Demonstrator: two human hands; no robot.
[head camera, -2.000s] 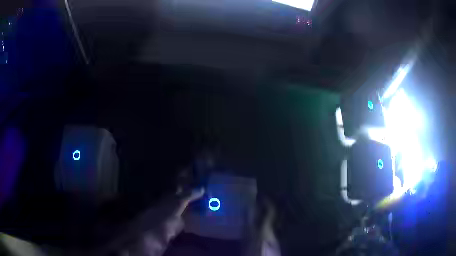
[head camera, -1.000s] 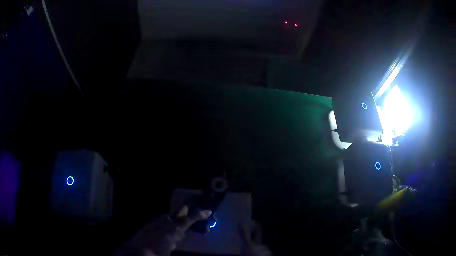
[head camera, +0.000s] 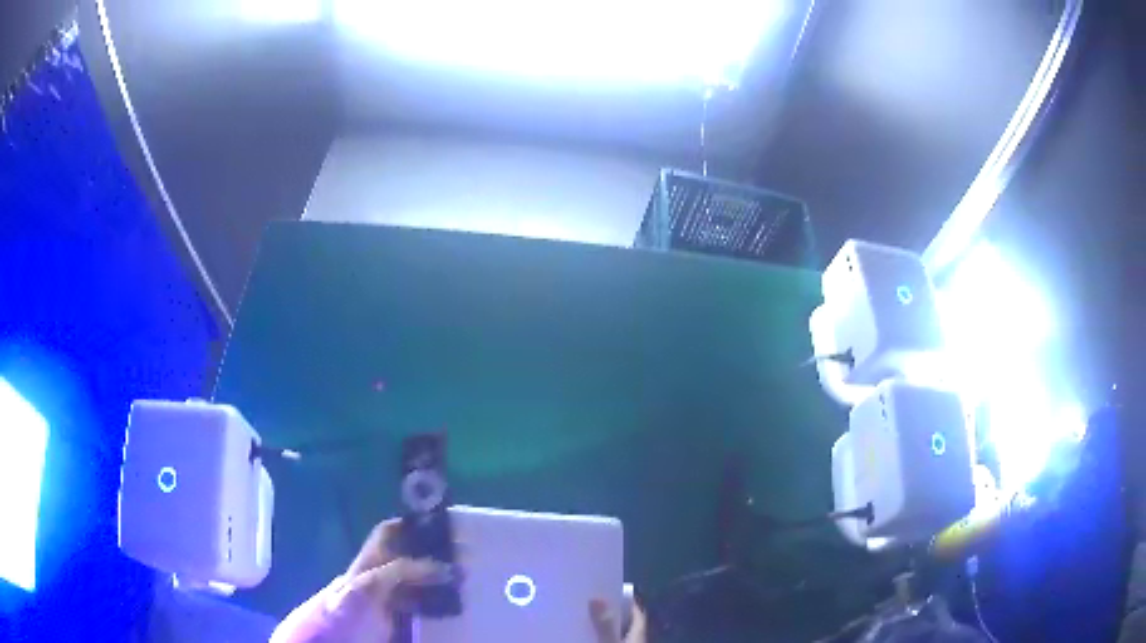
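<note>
A white projector (head camera: 553, 553) with a glowing ring on top sits at the bottom centre, cut off by the lower edge. My left hand (head camera: 396, 580) holds a slim black remote control (head camera: 425, 502) upright at the projector's left side; its pale round pad faces me. The remote is a little blurred. My right hand (head camera: 618, 621) is at the projector's right side with fingers touching its edge; most of it is cut off by the frame's bottom.
Another white projector (head camera: 189, 490) stands at the left, with two more (head camera: 890, 314) (head camera: 915, 459) at the right, cables plugged in. A dark green crate (head camera: 729, 220) is at the bench's far end. A clear plastic bag (head camera: 911, 621) and yellow item (head camera: 961, 538) lie lower right.
The scene has turned from dark to brightly lit, with a large glow on the far wall. My left hand and the remote have moved left, off the projector's ring.
</note>
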